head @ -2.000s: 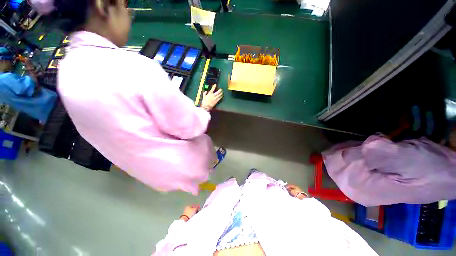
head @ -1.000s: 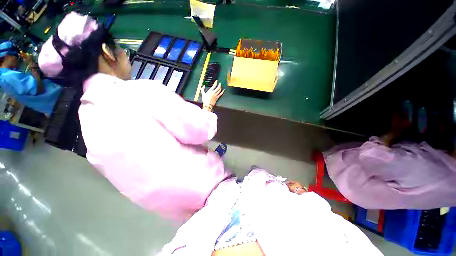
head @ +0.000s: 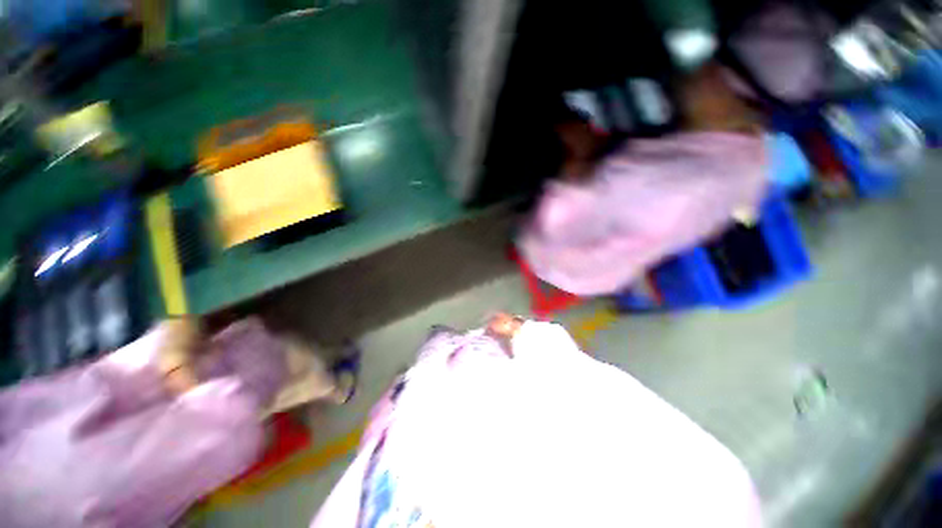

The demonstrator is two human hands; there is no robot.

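Observation:
The picture is blurred. My right hand (head: 505, 326) is small and partly covered by the white sleeve near the middle of the view, low in front of my body; I cannot tell whether it holds anything. My left hand is not in view. The cardboard box (head: 274, 190) stands on the green bench (head: 384, 211) at the upper left, with orange-tipped parts (head: 258, 142) showing along its far side. Neither hand touches the box.
A person in a pink smock (head: 145, 433) is at the lower left, by a phone tray (head: 77, 284). Another person in pink (head: 640, 206) sits on a red stool (head: 541, 289) beside a blue tote (head: 782, 248). A dark enclosure stands behind the bench edge. Grey floor lies at the right.
The view has swung to the right, so the box and phone tray now appear farther left. More of the right-hand worker, the blue tote and the floor shows. My left hand, seen two seconds ago, is out of view.

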